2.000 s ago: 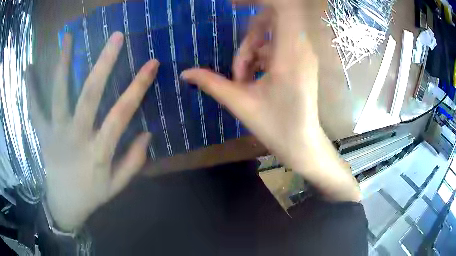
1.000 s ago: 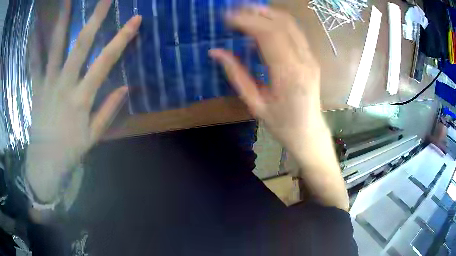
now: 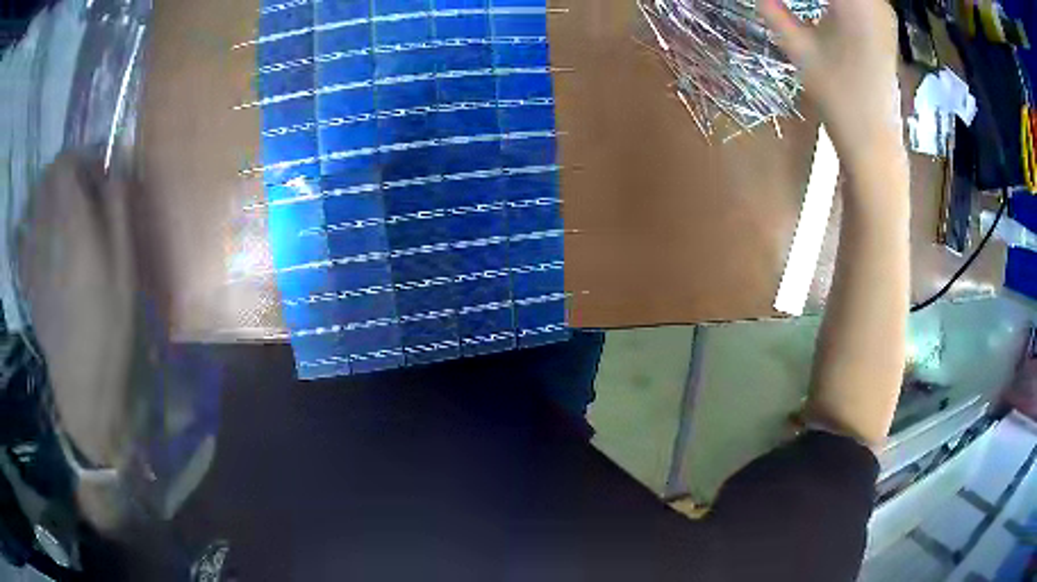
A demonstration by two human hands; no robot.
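Note:
A blue solar cell string [image 3: 444, 193] lies flat on the brown tabletop, its silver lines running left to right and thin wire ends poking out at both sides. Its near end reaches the table's front edge. My left hand [image 3: 85, 307] is blurred at the far left, off the string; its fingers cannot be made out. My right hand [image 3: 836, 57] is at the upper right, beside the short ribbon pile [image 3: 733, 68], partly cut off by the top edge. Whether it holds anything cannot be told.
A white strip [image 3: 810, 227] lies left of my right forearm. A crumpled white wipe [image 3: 942, 108], a black cable [image 3: 967, 273] and yellow-red handles [image 3: 1027, 136] are at the far right. Shiny long ribbons [image 3: 119, 102] are at the upper left.
The string has turned, so its silver lines now run sideways. My left hand has come off it and lies lower left. My right hand has moved right and up to the ribbon pile.

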